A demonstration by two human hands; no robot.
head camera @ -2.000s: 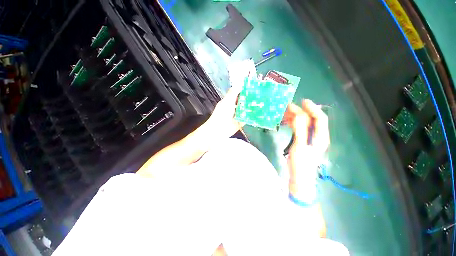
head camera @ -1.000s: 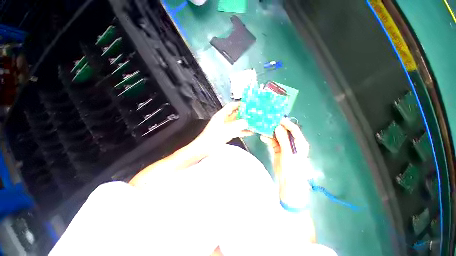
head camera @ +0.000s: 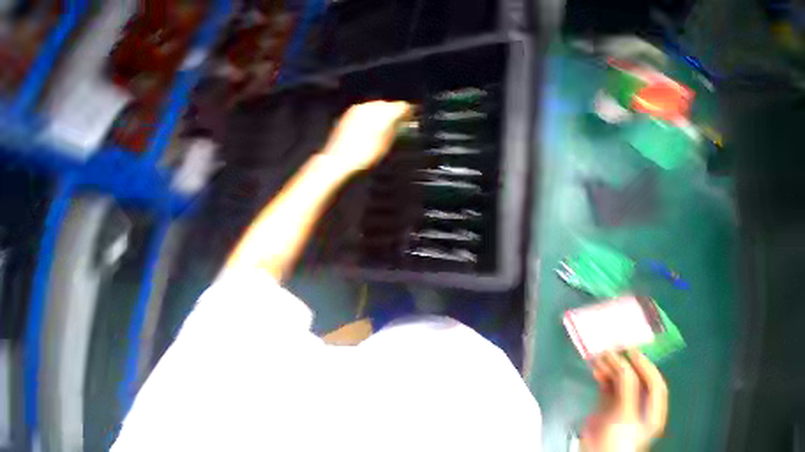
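The view is blurred by motion. My left hand [head camera: 366,137] is over the black slotted crate [head camera: 521,168], its fingers at a slot left of the row of boards. A small pale edge shows at its fingertips; whether it grips a board is unclear. Several circuit boards [head camera: 455,172] stand on edge in the crate. My right hand [head camera: 628,397] is at the lower edge of the smartphone [head camera: 615,326], fingers apart, with nothing visible in them. The phone lies on a green card [head camera: 668,334]. A green circuit board [head camera: 598,267] lies on the bench above the phone.
A dark notched plate [head camera: 623,201], a blue pen [head camera: 668,274] and a plain green piece [head camera: 666,144] lie on the green bench. Red-orange and white tape rolls [head camera: 664,97] are at the far end. Blue shelving [head camera: 132,175] with red-brown parts stands at the left.
The view has swung left. My left hand has moved from the board in front of me into the crate. My right hand has left that board and is by the phone. The dark pen-like tool no longer shows.
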